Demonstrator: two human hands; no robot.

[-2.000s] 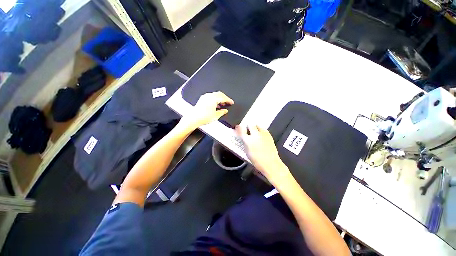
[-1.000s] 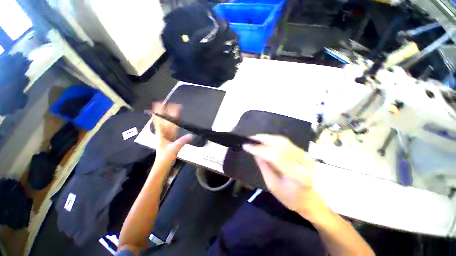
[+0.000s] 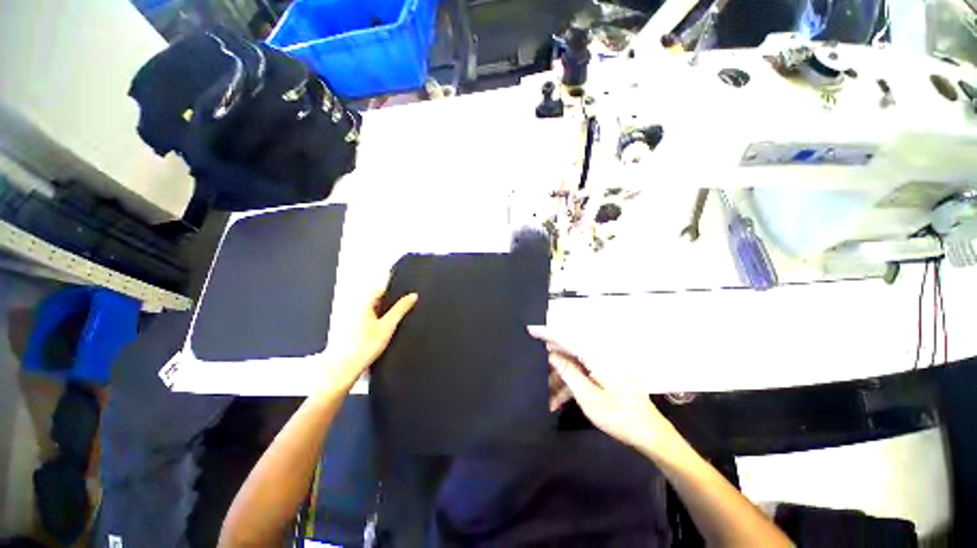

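Note:
A black rounded-corner fabric panel (image 3: 461, 353) lies flat in front of me, its lower part over the table's front edge. Another dark piece shows behind its upper right corner, by the needle area. My left hand (image 3: 370, 332) is on the panel's left edge, thumb on top, other fingers largely hidden. My right hand (image 3: 595, 391) is at its right edge, one fingertip at the rim and the others partly hidden. Black panels (image 3: 273, 284) lie on a white board (image 3: 252, 377) to the left.
The white sewing machine (image 3: 793, 161) stands at the right, with a purple-handled screwdriver (image 3: 752, 248) and a small wrench (image 3: 697, 214) by it. A black heap (image 3: 252, 123) is back left, a blue crate (image 3: 359, 45) behind. Black cut pieces (image 3: 150, 428) hang low left.
The panel held up edge-on between my hands is now flat in front of me. My view has turned right, toward the sewing machine.

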